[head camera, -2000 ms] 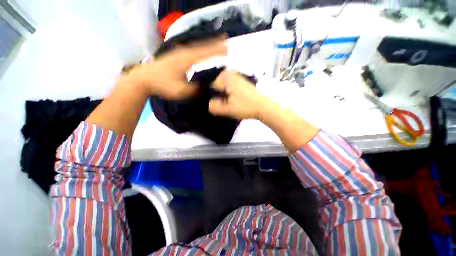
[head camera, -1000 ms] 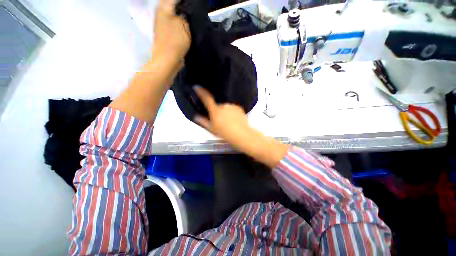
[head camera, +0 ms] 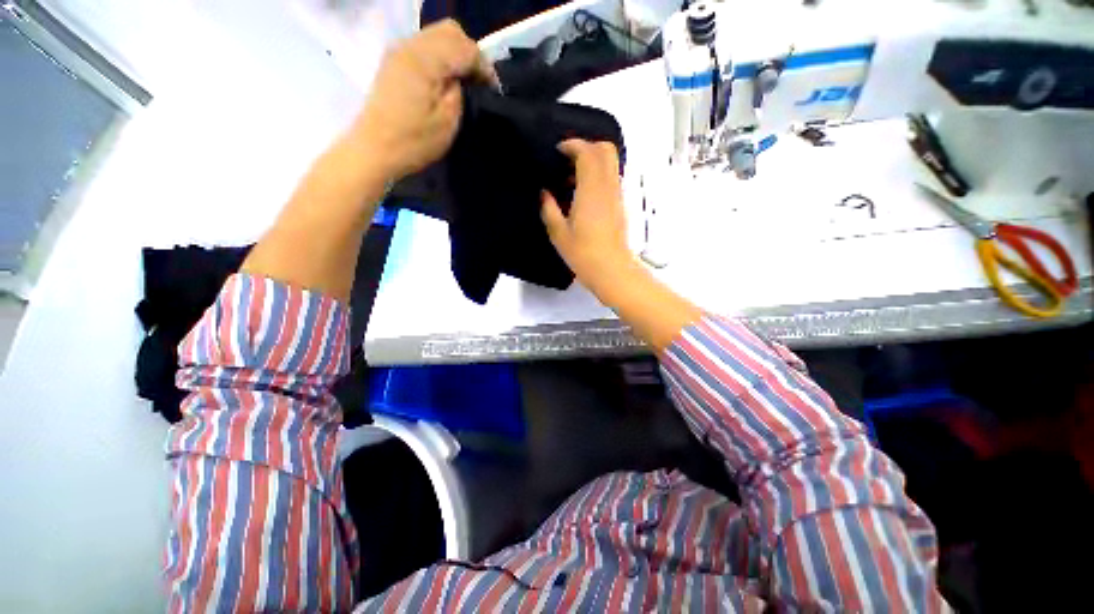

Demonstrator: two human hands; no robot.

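A black knit cloth piece (head camera: 510,192) hangs and lies over the left part of the white sewing table. My left hand (head camera: 422,96) is closed on its upper left edge and holds it up. My right hand (head camera: 590,214) is at the cloth's right side, with thumb and fingers apart and curved against the fabric; whether the fingertips pinch it cannot be told. The sewing machine's needle area (head camera: 720,150) stands to the right of the cloth, apart from it.
Scissors with red and yellow loops (head camera: 1020,264) lie at the right, below black snips (head camera: 938,156). A small curved dark piece (head camera: 855,204) lies on the table (head camera: 768,264). A black pile (head camera: 192,294) is at left; a blue bin (head camera: 450,396) is under the table.
The cloth has been shifted and now hangs bunched from my left hand. My left hand has lowered slightly. My right hand has moved up and right along the cloth.
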